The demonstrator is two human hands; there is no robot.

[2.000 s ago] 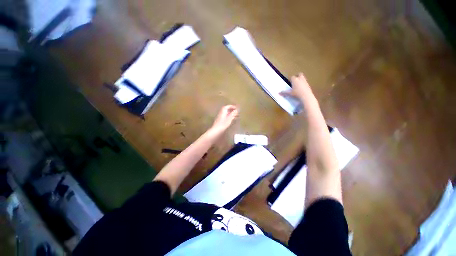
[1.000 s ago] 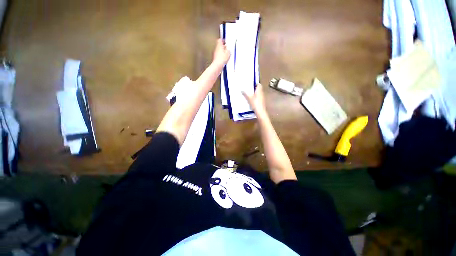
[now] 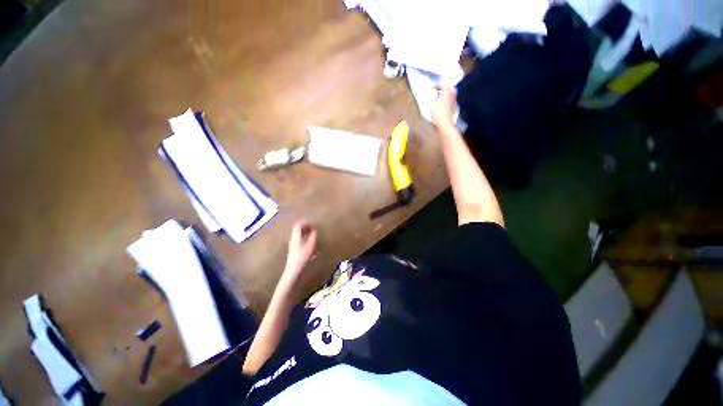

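My right hand (image 3: 444, 105) is at the near edge of a loose white piece pile (image 3: 424, 36) at the top; its fingers are small and blurred, so a grip cannot be told. My left hand (image 3: 302, 238) is low over the table with its fingers curled; nothing is clearly seen in it. A white-over-dark bundle of cut pieces (image 3: 212, 178) lies slanted left of my left hand, touched by neither hand. A second bundle (image 3: 184, 289) lies below it, nearer me.
A yellow-handled cutter (image 3: 399, 155), a beige card (image 3: 343, 151) and a small block-like holder (image 3: 279, 159) lie between the bundles and the pile. A tape roll (image 3: 392, 69) touches the pile. A black cloth heap (image 3: 515, 95) is beside it. Another bundle (image 3: 54, 355) lies lower left.
The view has turned towards the cutter and white pile. Both hands have left the bundle they were on; it lies on the table. My right hand has moved to the pile, my left nearer my body.
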